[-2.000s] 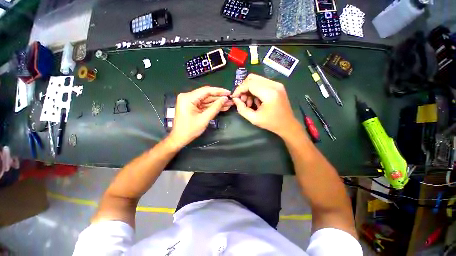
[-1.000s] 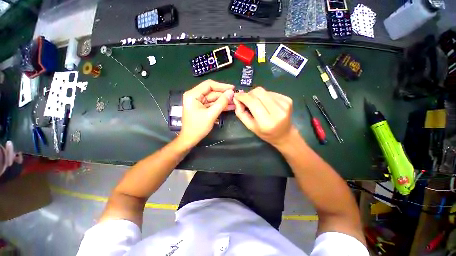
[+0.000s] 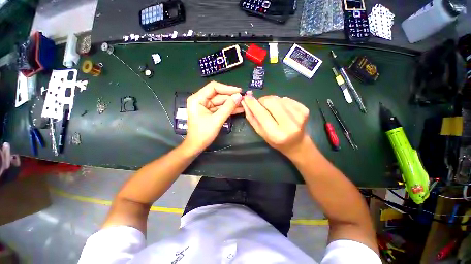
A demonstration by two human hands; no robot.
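My left hand (image 3: 209, 116) and my right hand (image 3: 276, 118) meet at the fingertips above the middle of the green mat. Between the thumbs and forefingers they pinch a tiny dark part (image 3: 244, 94), mostly hidden by the fingers and too small to identify. A black back housing (image 3: 181, 114) with white label areas lies flat on the mat, partly under my left hand. A small black label piece (image 3: 257, 77) with white print lies just beyond the fingertips.
An assembled phone (image 3: 220, 60), red block (image 3: 255, 53) and battery (image 3: 302, 61) lie behind the hands. A red-handled screwdriver (image 3: 331, 135), tweezers (image 3: 342, 124) and green electric screwdriver (image 3: 407, 158) lie to the right. White perforated sheet (image 3: 59, 95) lies left. More phones (image 3: 162, 15) stand on the raised strip.
The fingertips stay together around the tiny part. My right hand has turned, its fingers now straighter and further to the right. The camera view has shifted slightly.
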